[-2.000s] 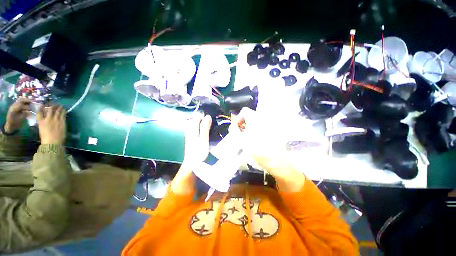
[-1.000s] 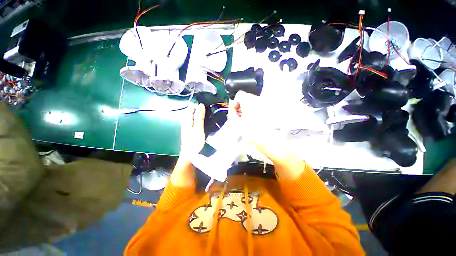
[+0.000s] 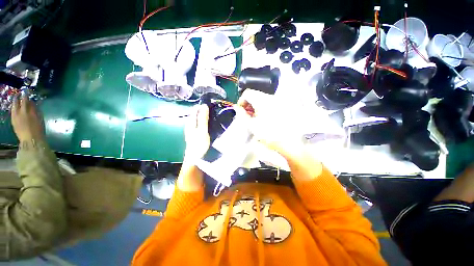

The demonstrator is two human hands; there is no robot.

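Note:
My left hand (image 3: 196,136) is washed out by glare and closed around a black housing (image 3: 219,120) with red, orange and white lead wires at its mouth. My right hand (image 3: 262,122) is also overexposed; its fingertips pinch the reddish lead wires (image 3: 248,108) beside the housing. A white housing (image 3: 223,161) hangs tilted between my hands, with a short white cable (image 3: 220,188) at its lower end. Which fingers hold the white housing is hidden by glare. A second black housing (image 3: 259,79) lies just behind my hands.
White housings (image 3: 174,62) with wires stand behind left. Small black rings (image 3: 280,39) lie behind centre. A round black base (image 3: 343,88), black housings (image 3: 405,109) and more white housings (image 3: 407,36) crowd the right. A neighbour's hand (image 3: 28,117) is by a black device (image 3: 39,52) at left.
The view has shifted, and the neighbour's hand is back in view at left. The black housing shows more openly between my hands, which keep nearly the same hold.

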